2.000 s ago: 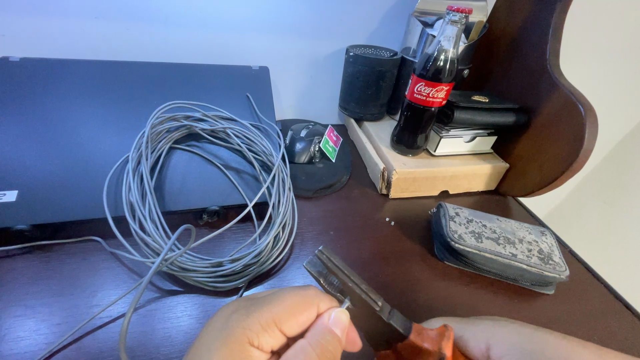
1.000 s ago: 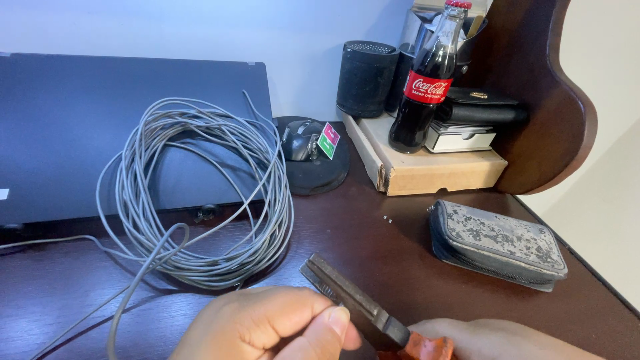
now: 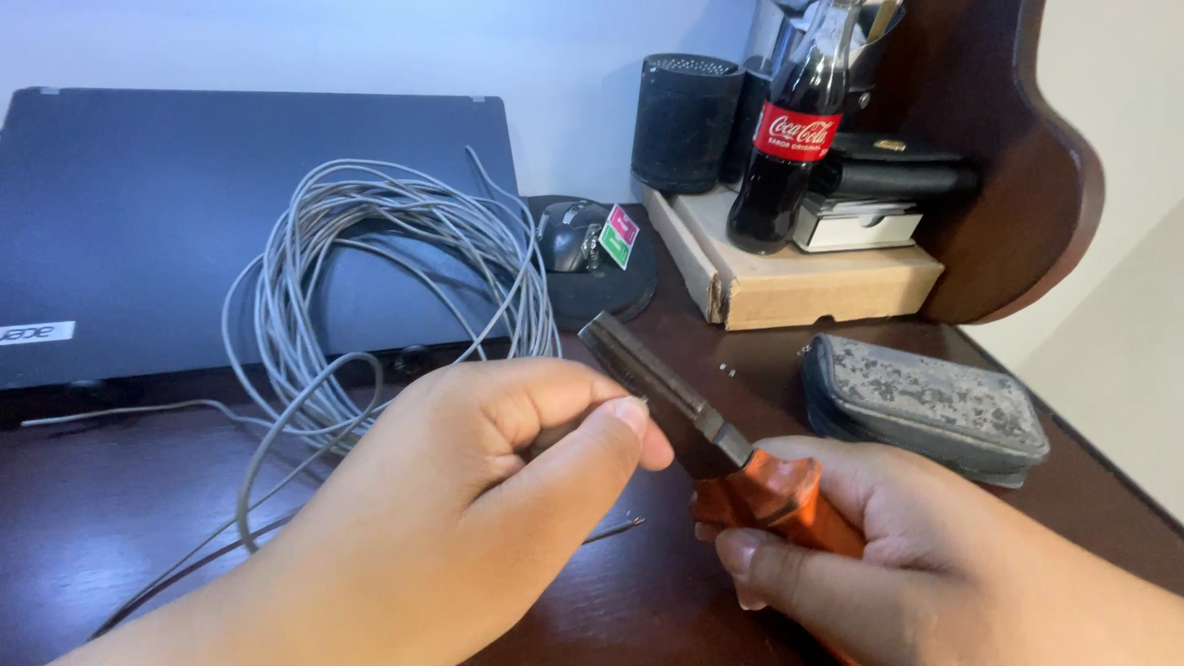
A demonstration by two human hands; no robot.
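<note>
My right hand (image 3: 860, 555) is closed around the orange handles of a pair of pliers (image 3: 666, 398), whose dark metal jaws point up and to the left. Thumb and index finger of my left hand (image 3: 518, 472) pinch something small beside the jaws; it is mostly hidden, and only a tiny tip shows at the fingertips. Behind my left hand, a coil of grey cable (image 3: 310, 305) leans against a dark laptop (image 3: 139, 231). A dark cable end (image 3: 615, 530) with a bare tip shows below the left hand.
A cardboard box (image 3: 832, 282) at the back right carries a Coca-Cola bottle (image 3: 786, 176), a black wallet (image 3: 893, 171) and a small white box. A mouse (image 3: 569, 236) rests on a black pad. A worn zip case (image 3: 934, 398) lies at the right, with small bits (image 3: 728, 371) left of it.
The orange handles and more of my right hand have come into view. A dark cable end now shows below my left hand. Both hands keep their holds.
</note>
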